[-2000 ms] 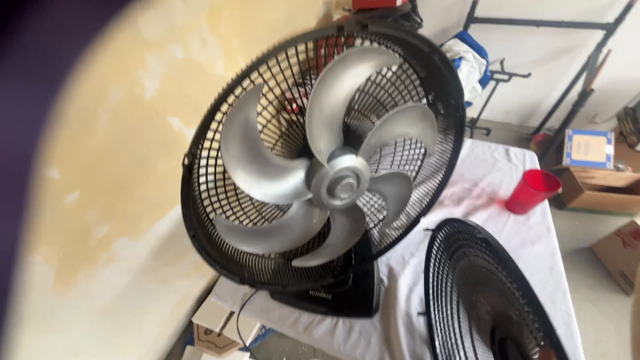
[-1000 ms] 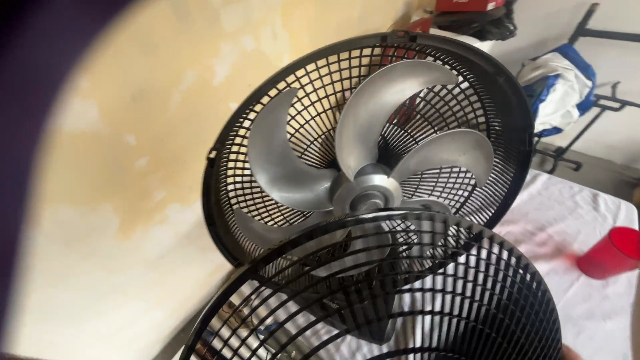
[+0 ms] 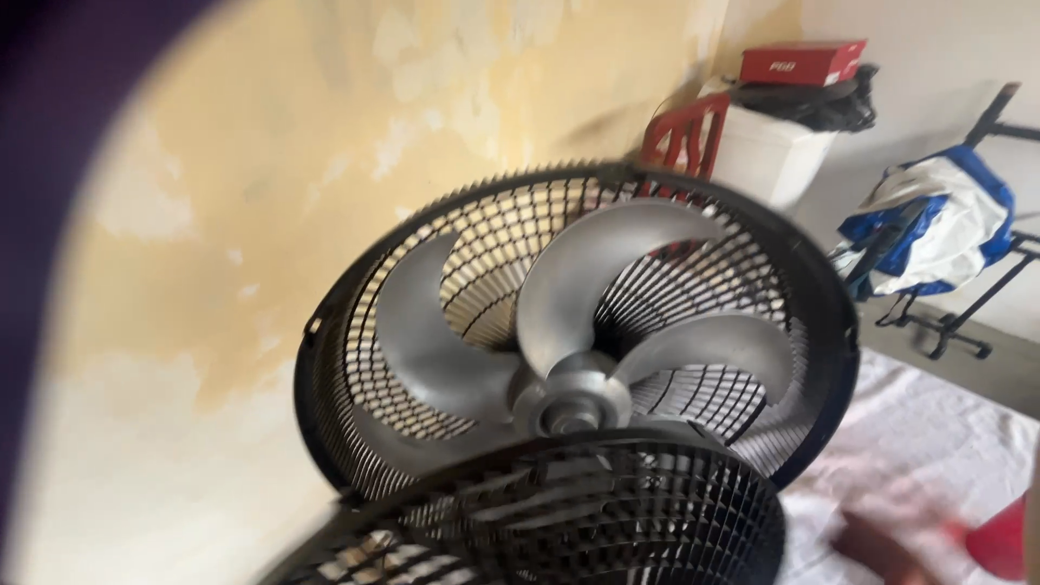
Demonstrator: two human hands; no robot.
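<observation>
The fan's front grille [image 3: 634, 504], black plastic, is tilted across the bottom of the head view, in front of the lower part of the fan. Behind it, silver-grey blades [image 3: 569, 301] sit on a round hub inside the black rear grille [image 3: 821, 325]. My left hand is out of view, so its hold on the front grille cannot be seen. A blurred brown shape, apparently fingers of my right hand [image 3: 881, 548], shows right of the front grille, apart from it. It is nearest to the red plastic cup [image 3: 1003, 540], which the frame edge cuts off.
A white cloth [image 3: 918, 414] covers the table at right. Beyond stand a red chair [image 3: 686, 134], a white container [image 3: 772, 154] bearing a red box [image 3: 800, 63], and a blue and white bag [image 3: 934, 219] on a black metal frame. A stained wall is at left.
The front grille, earlier on the table right of the fan, has come up in front of the fan's lower part. Fingertips at its right edge earlier are now apart from it. The view has shifted closer.
</observation>
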